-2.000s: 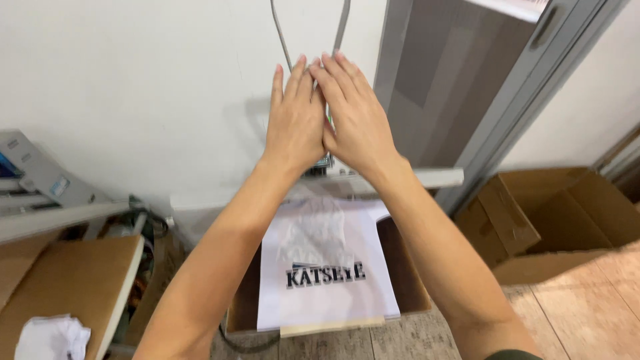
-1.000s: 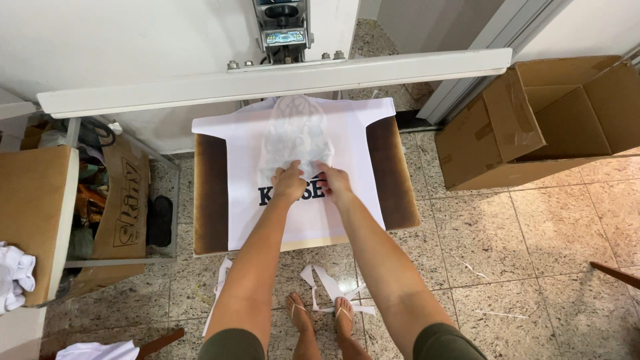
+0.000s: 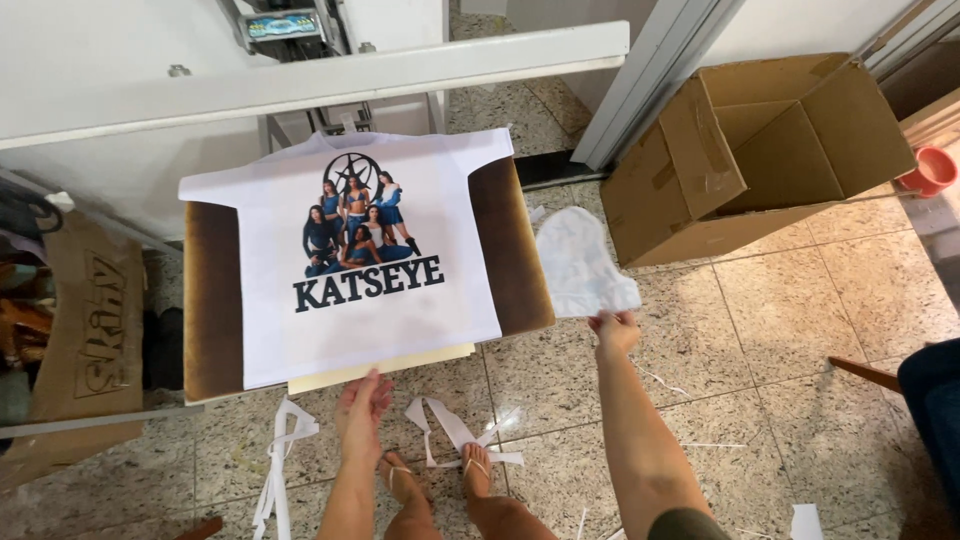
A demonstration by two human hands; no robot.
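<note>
A white T-shirt lies flat on the brown, scorched-edged lower bed of a heat press. Its chest bears a printed group picture with large black lettering below. My right hand pinches the lower edge of a peeled, whitish transfer sheet, held off the bed's right side. A pale yellow sheet sticks out beneath the shirt's hem. My left hand is at that sheet's front edge, fingers loosely curled; whether it touches the sheet is unclear.
The press's white crossbar spans behind the shirt. An open cardboard box stands at the right, another printed carton at the left. White paper strips lie on the speckled floor near my feet. A dark seat is at the right edge.
The whitish sheet lay over the shirt's print a second ago; now it is off the shirt, in my right hand. My left hand has moved from the print to the front edge.
</note>
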